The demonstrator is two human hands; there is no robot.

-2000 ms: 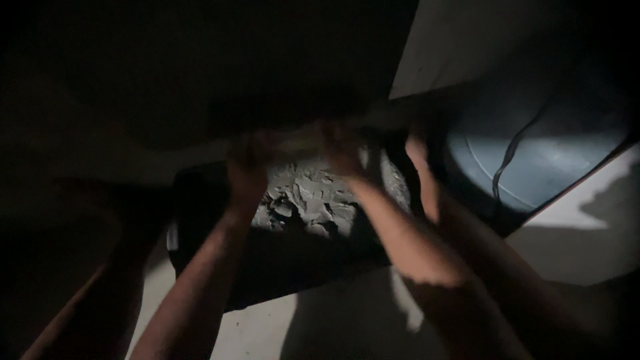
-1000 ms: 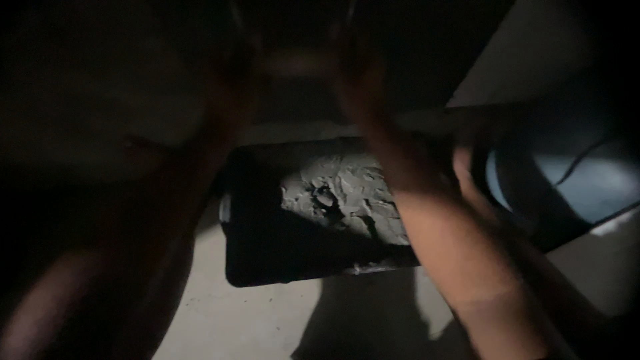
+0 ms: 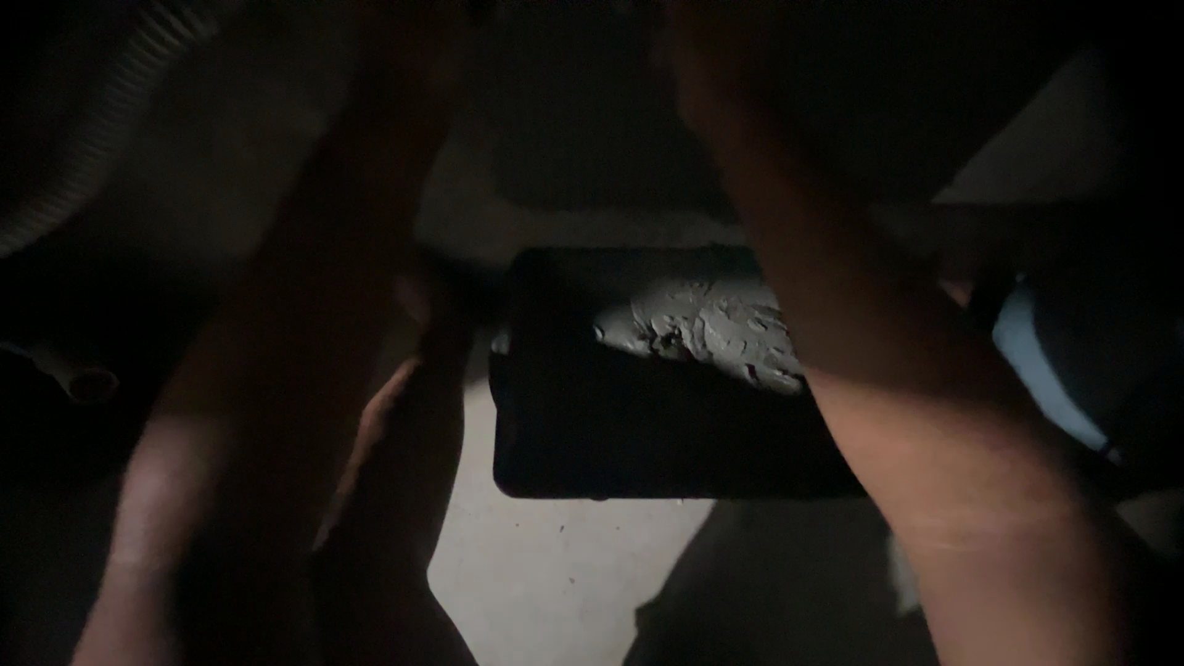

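Both my arms reach up past a black tray (image 3: 573, 453) that lies on the pale floor. Grey, lumpy paste (image 3: 731, 333) fills the lit part of the tray; the rest is in deep shadow. My left hand (image 3: 416, 37) is at the top edge, left of centre, very dark, its fingers not made out. To the right of it, also at the top edge, my right hand (image 3: 698, 69) is dim and partly cut off. A large dark flat surface (image 3: 592, 148) lies between and beyond the forearms. Whether either hand grips it is hidden by the dark.
A ribbed flexible hose (image 3: 120, 111) curves through the upper left. Below it shows a tube's open end (image 3: 92, 384). A bare leg (image 3: 398, 472) is left of the tray. A light-blue curved object (image 3: 1045, 370) stands at the right, partly in shadow.
Both hands have moved up and away from over the tray, where they were two seconds ago. The view has shifted, and the hose now shows at the upper left.
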